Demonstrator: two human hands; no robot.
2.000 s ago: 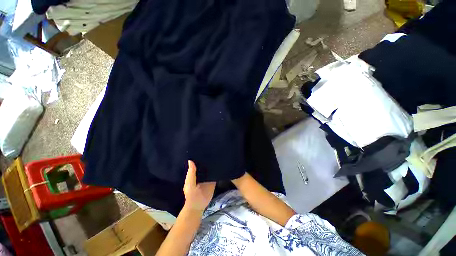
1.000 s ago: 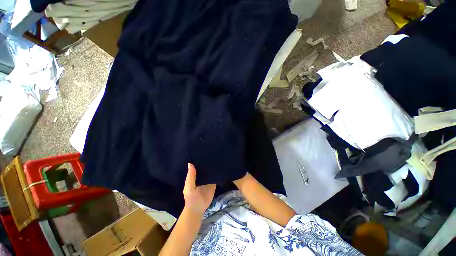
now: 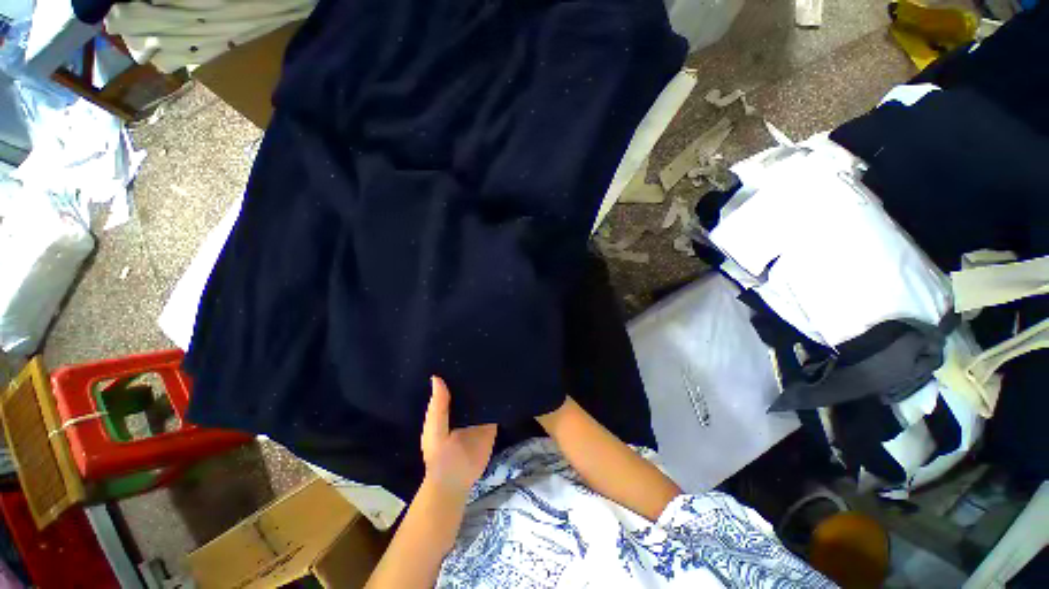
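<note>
A big navy-black garment [image 3: 449,276], flecked with pale lint, lies spread over the low support and reaches down to the lap. My left hand [image 3: 458,443] holds its near edge, thumb on top of the cloth and fingers under it. My right hand is hidden under the garment; only the wrist and forearm show at the near edge. No needle or thread can be made out.
A red and green stool [image 3: 132,414] with a wooden slab and an open cardboard carton [image 3: 270,538] are at left. A white packet [image 3: 713,380] lies right of the lap. A dark bundle with white pieces [image 3: 840,247] is at right. Scraps lie on the floor.
</note>
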